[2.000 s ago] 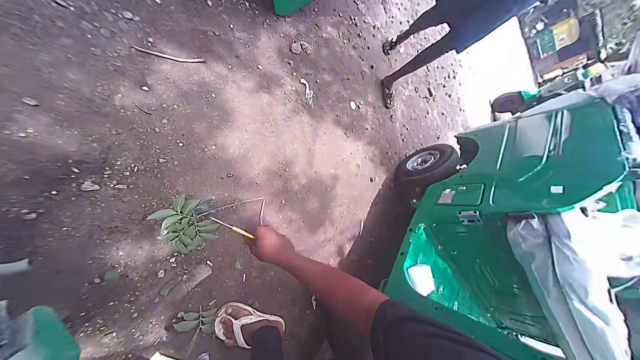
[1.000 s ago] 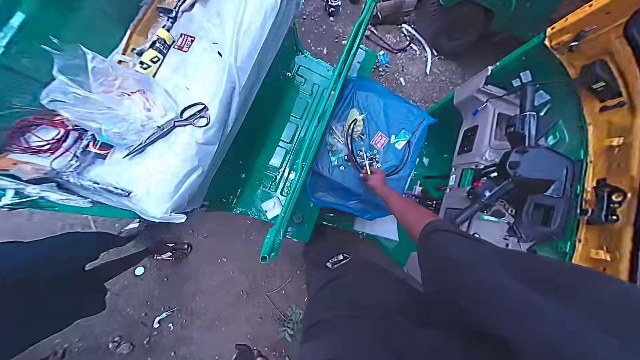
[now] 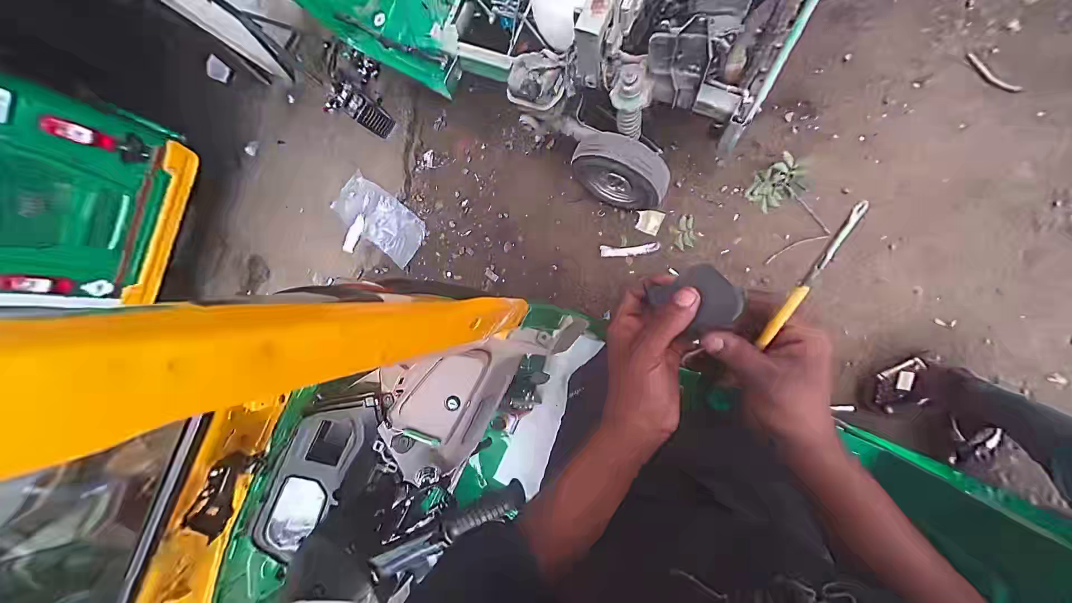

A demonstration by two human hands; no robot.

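My left hand (image 3: 649, 360) grips a dark grey, rounded flat piece (image 3: 702, 297) between thumb and fingers, in front of my body. Close beside it on the right, my right hand (image 3: 779, 368) is closed around a tool with a yellow handle (image 3: 783, 316) and a long metal shaft that points up and to the right. The right thumb rests near the lower edge of the grey piece; whether it touches is hard to tell. What the tool's tip is cannot be made out.
A yellow frame bar (image 3: 251, 352) crosses at left above a grey-beige dashboard panel (image 3: 444, 394) and handlebar grip (image 3: 486, 509). Ahead are a wheel (image 3: 620, 172) under a green vehicle, a plastic sheet (image 3: 381, 219) and leafy twigs (image 3: 777, 182). A person's leg (image 3: 997, 410) is at right.
The view has swung widely. My left hand, unseen in the earlier frames, now shows with the grey piece in it. The right hand, before over a blue bag, is now beside the left, still with the yellow-handled tool.
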